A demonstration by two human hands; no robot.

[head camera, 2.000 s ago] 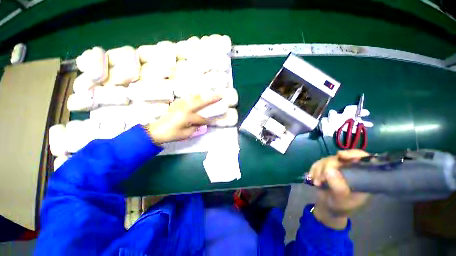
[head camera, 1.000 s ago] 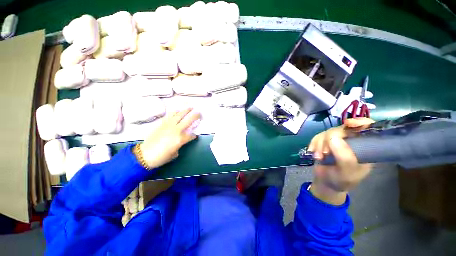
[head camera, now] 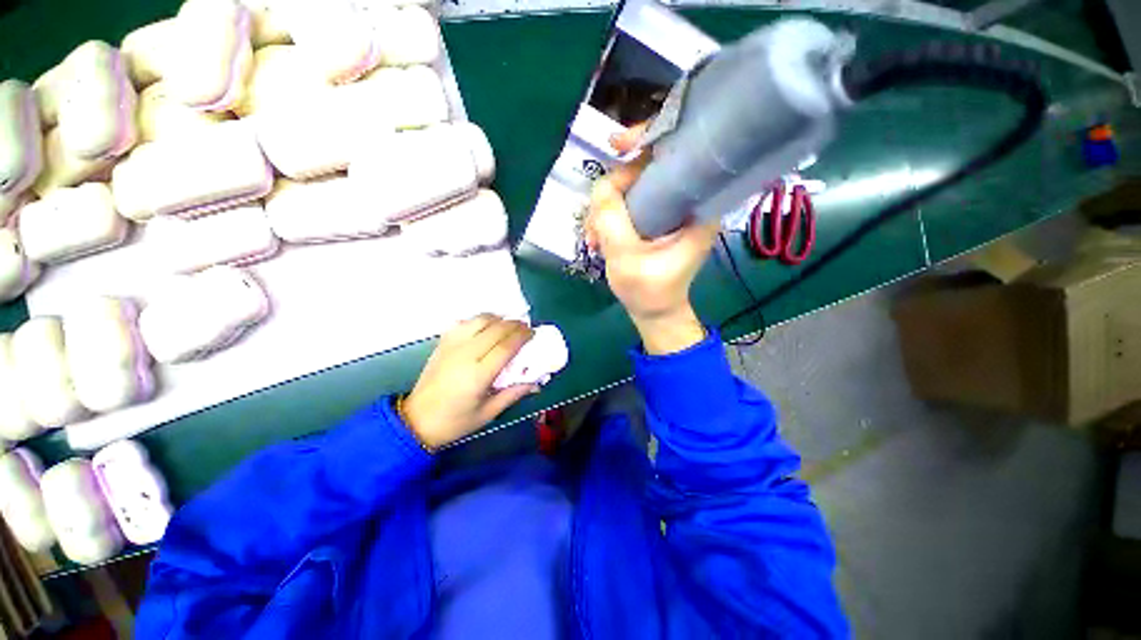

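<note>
My left hand [head camera: 466,379] holds a small white and pink plastic housing [head camera: 536,358] at the bench's front edge. My right hand [head camera: 644,250] grips a thick grey electric screwdriver [head camera: 738,119] above the screw feeder, its rear raised with a dark cable. The screwdriver's tip is hidden by my hand, so contact with the feeder cannot be told. The metal screw feeder [head camera: 554,213] is partly covered by my right hand and the tool. Rows of cream housings [head camera: 190,165] lie stacked on a white sheet [head camera: 375,290] at the left.
Red-handled scissors [head camera: 783,223] lie right of the feeder on a white cloth. A thin black cord [head camera: 748,300] hangs near the bench edge. A cardboard carton [head camera: 1026,338] stands below the bench at the right. A small blue and orange object [head camera: 1097,144] is at the far right.
My left hand has moved from the white sheet to the bench edge and now holds a housing. My right hand has moved left with the screwdriver to the feeder. The view has shifted right.
</note>
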